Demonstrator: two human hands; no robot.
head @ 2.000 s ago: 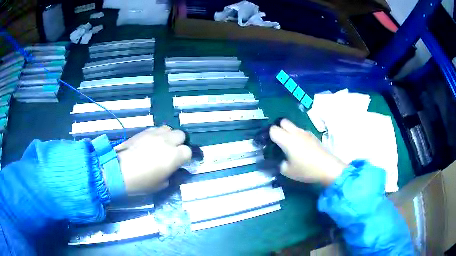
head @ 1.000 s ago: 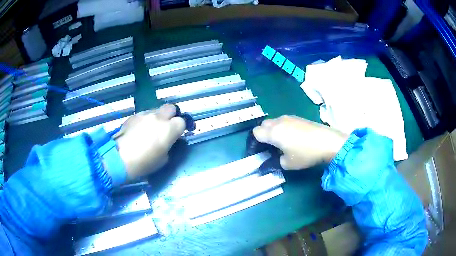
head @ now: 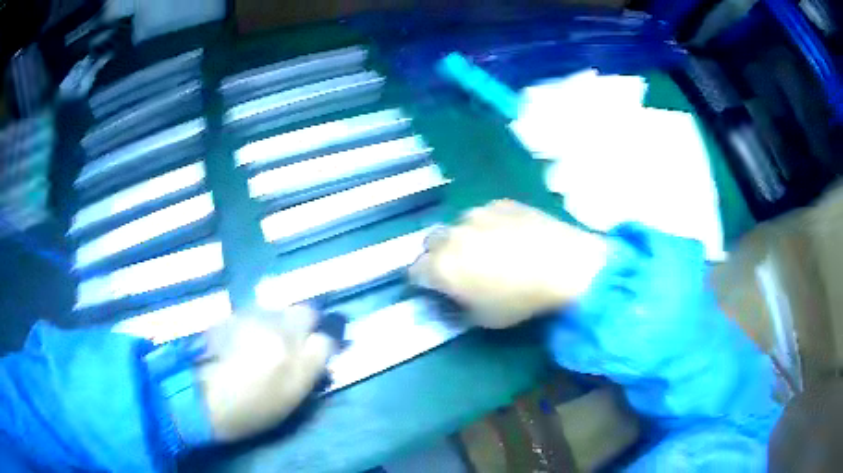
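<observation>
Silver heat sinks lie in two columns on the green mat, their faces glaring white. My left hand, blurred, is at the left end of the nearest heat sink in the right column, with a dark cover on a fingertip. My right hand is at its right end, fingers bent down. Both hands appear to grip this bar, but blur and glare hide the exact contact. Another heat sink lies just beyond it.
White sheets lie at right, with a turquoise strip beside them. Blurred green-padded bars are at far left. An open cardboard carton stands at right. Blue film lies at the back.
The camera view has shifted. My hands have moved towards the near edge, from the upper bars to the nearest one. The near bars in the right column are now spaced apart.
</observation>
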